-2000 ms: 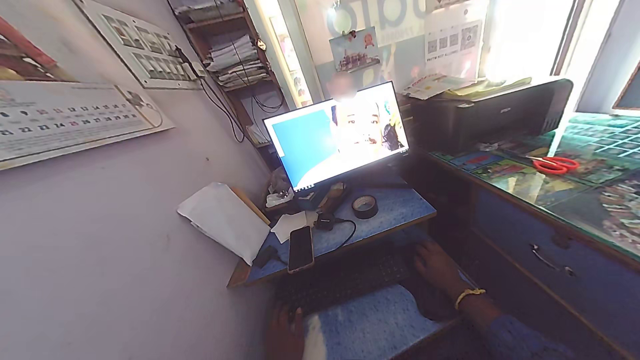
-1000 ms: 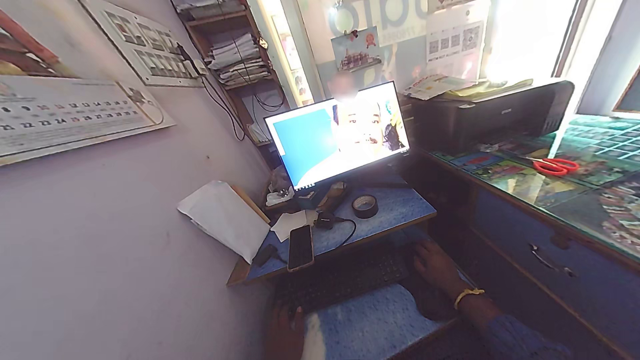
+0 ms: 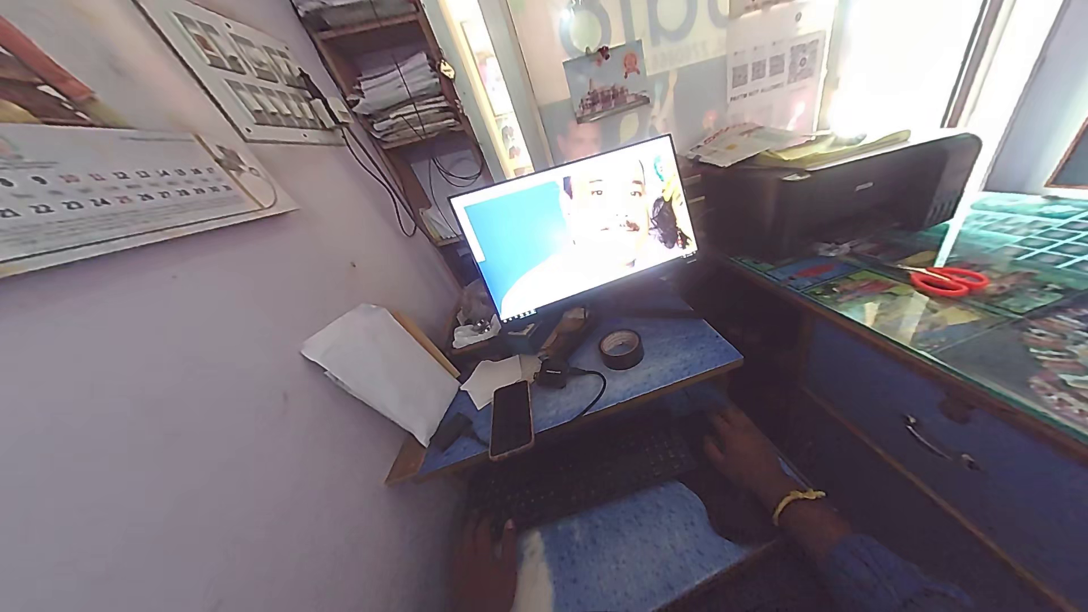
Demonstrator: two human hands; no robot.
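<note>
My left hand point(image 3: 486, 561) lies at the near left end of a black computer keyboard point(image 3: 586, 467), its fingers by the keys. My right hand point(image 3: 744, 450), with a yellow bracelet at the wrist, rests past the keyboard's right end on the pull-out tray point(image 3: 637, 544); dark shadow hides whether a mouse is under it. Above the keyboard stands a lit monitor point(image 3: 586, 229) showing a portrait photo beside a blue area. On the blue desktop point(image 3: 680, 357) lie a smartphone point(image 3: 512, 421), a roll of black tape point(image 3: 621, 348) and a black adapter with a cable point(image 3: 554, 374).
A white envelope or packet point(image 3: 382, 370) leans on the wall at the desk's left. At right, a glass-topped counter point(image 3: 918, 331) holds a black printer point(image 3: 850, 187) and red-handled scissors point(image 3: 948, 280). Shelves with stacked papers point(image 3: 408, 98) stand behind; a calendar point(image 3: 127, 191) hangs left.
</note>
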